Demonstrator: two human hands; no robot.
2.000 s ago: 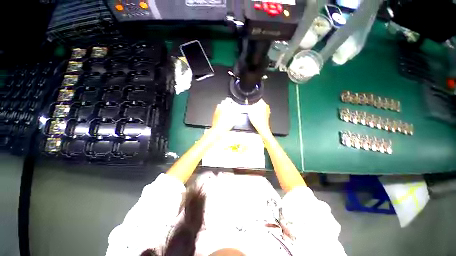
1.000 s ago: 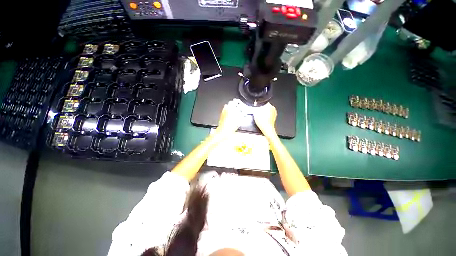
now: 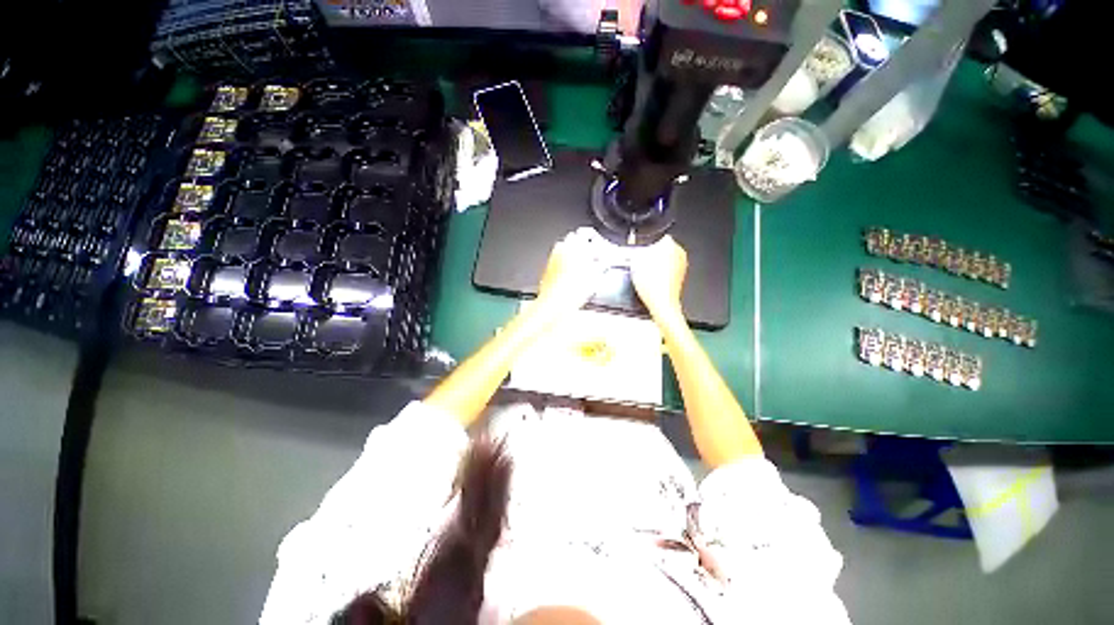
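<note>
My left hand [image 3: 569,274] and my right hand [image 3: 660,276] are on the black microscope base [image 3: 516,242], close together just below the ring of the digital microscope [image 3: 666,122]. Both hands are overexposed, and the fingertips meet near the bright spot under the lens. Whatever they hold between them is too washed out to tell. The paper sheet [image 3: 550,361] with a yellow mark lies between my forearms at the bench edge.
The blister tray [image 3: 348,271] with gold modules stands at left. A smartphone [image 3: 513,130] and a crumpled white wipe [image 3: 474,166] lie beside the base. A round tub [image 3: 779,159] stands behind right. Module rows [image 3: 935,304] stand on the mat at right.
The view has shifted, so the bench things sit a little further right and higher in the picture. My hands stay together under the lens with little visible change.
</note>
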